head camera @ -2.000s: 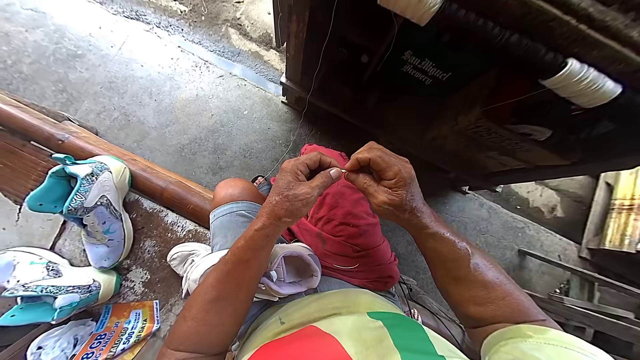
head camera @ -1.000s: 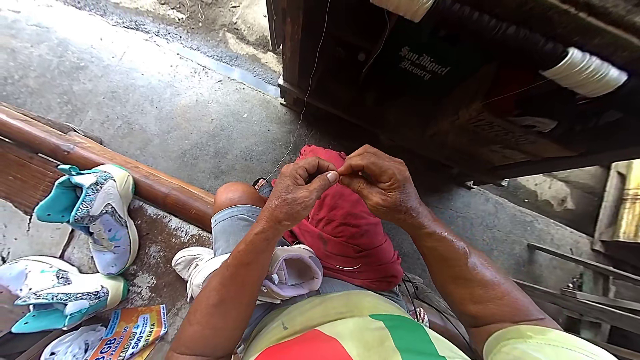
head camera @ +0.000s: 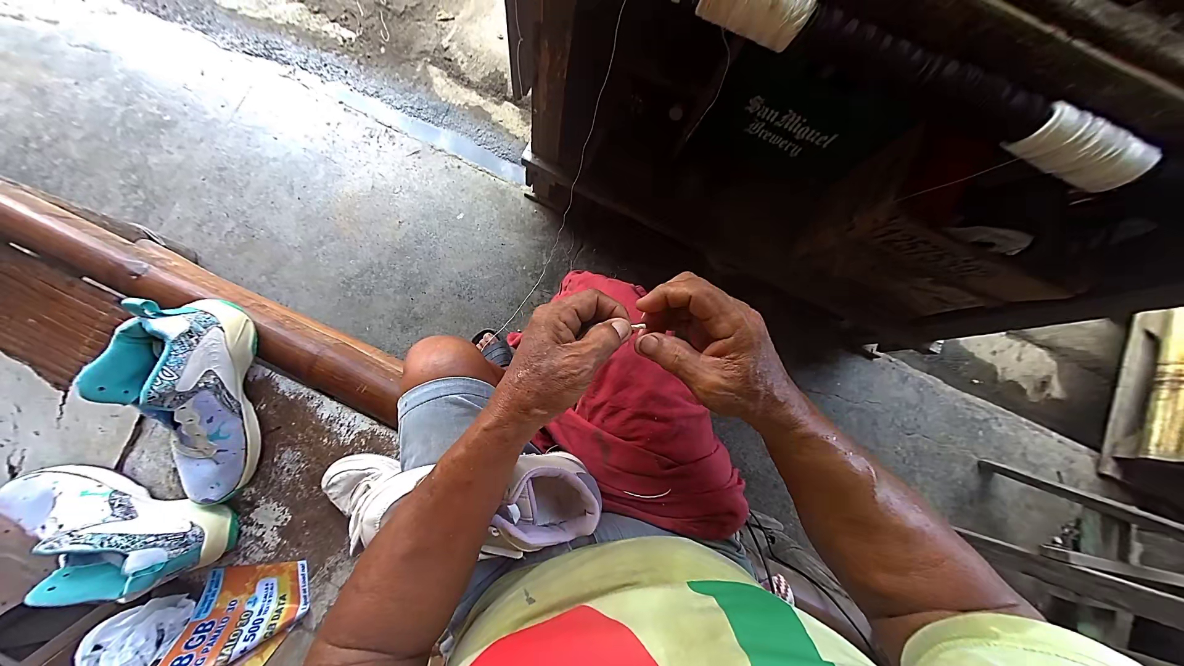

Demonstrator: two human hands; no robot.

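Note:
My left hand (head camera: 572, 356) pinches a short bit of white thread (head camera: 638, 326) between thumb and forefinger, above my lap. Just right of it, my right hand (head camera: 708, 344) has thumb and forefinger parted around the thread's end, apparently not gripping it. A red cloth (head camera: 647, 435) covers my right leg below both hands. A white shoe (head camera: 550, 499) with a pale lilac lining lies on my lap behind my left forearm, which hides part of it. A long thin thread (head camera: 585, 153) runs from the top of the view down toward my left knee.
Two white-and-teal sneakers (head camera: 208, 398) lie at left beside a bamboo pole (head camera: 305, 338), near a printed orange sheet (head camera: 277, 601) and a crumpled white plastic bag (head camera: 134, 634). A dark wooden stand (head camera: 546, 102) with white thread spools (head camera: 1082, 146) is ahead at right. Wooden slats (head camera: 1073, 573) are at lower right.
My right thumb and forefinger, closed together against my left fingertips before, have come apart. The bit of thread now shows between the hands.

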